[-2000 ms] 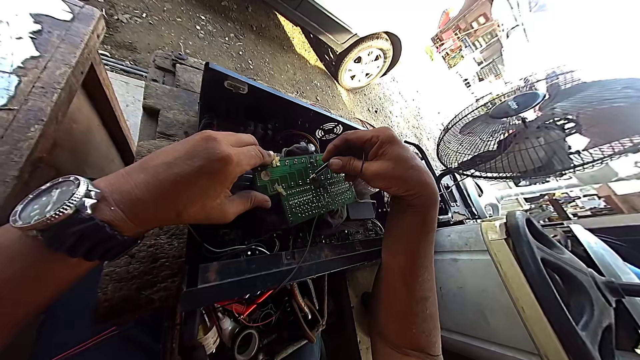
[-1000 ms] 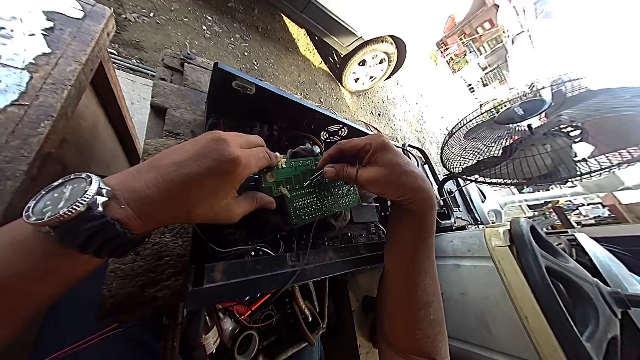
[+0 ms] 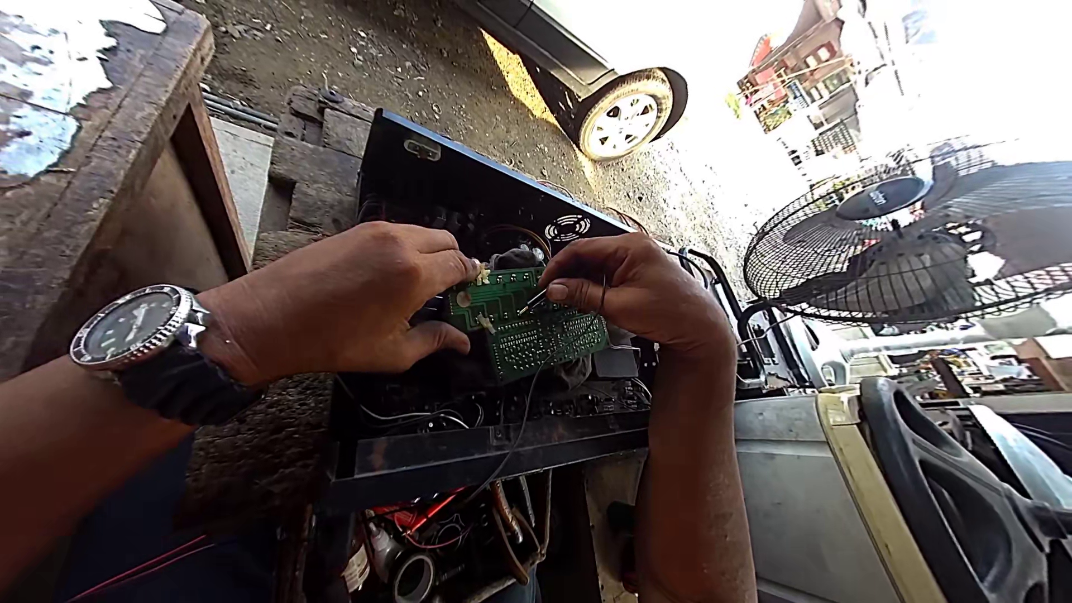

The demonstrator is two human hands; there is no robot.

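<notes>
A green printed circuit board (image 3: 548, 342), solder side up, is held over an open black metal chassis (image 3: 494, 452). My left hand (image 3: 377, 293), with a watch (image 3: 134, 327) on the wrist, grips the board's left end between thumb and fingers. My right hand (image 3: 620, 289) pinches a thin metal-tipped tool (image 3: 533, 301), perhaps tweezers or a probe, whose tip is at the board's upper middle. A thin dark cable (image 3: 526, 419) runs from the board area down over the chassis edge. Inside the chassis, parts and wires lie mostly in shadow.
A worn wooden table (image 3: 126, 142) stands at the left, and rough timber (image 3: 314, 184) lies beside the chassis. A caged fan (image 3: 888, 243) is at the right, above a grey panel (image 3: 804, 502) and a black plastic part (image 3: 946, 477). Tools and cables fill the space below; a parked car (image 3: 586, 42) stands beyond.
</notes>
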